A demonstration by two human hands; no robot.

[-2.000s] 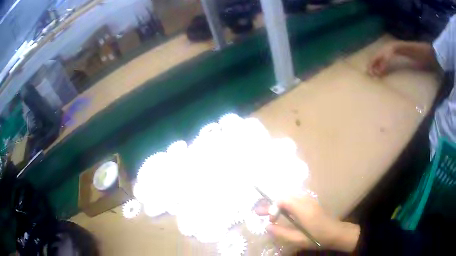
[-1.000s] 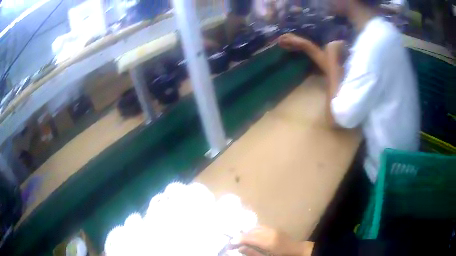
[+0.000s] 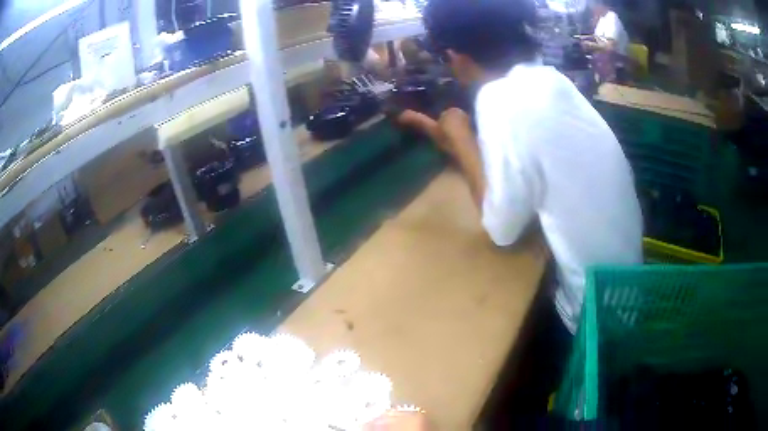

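A pile of white plastic gears (image 3: pixel 269 383) glares at the bottom left of centre, on the tan bench (image 3: pixel 404 295). A small part of my right hand (image 3: pixel 400 420) shows at the bottom edge, at the right side of the pile. It is cut off by the edge, so its fingers and anything in them are hidden. My left hand is not in view. The rim of the white grease bowl (image 3: pixel 98 426) just shows at the bottom left edge.
A green conveyor belt (image 3: pixel 185 286) runs beyond the bench, with a white metal post (image 3: pixel 282 151) at its edge. A person in a white shirt (image 3: pixel 560 168) leans over the bench ahead. A green crate (image 3: pixel 674 311) with black parts stands at right.
The view has swung up and to the right. The gears, bowl and my right hand have dropped toward the bottom edge. The rod seen in my right hand earlier no longer shows.
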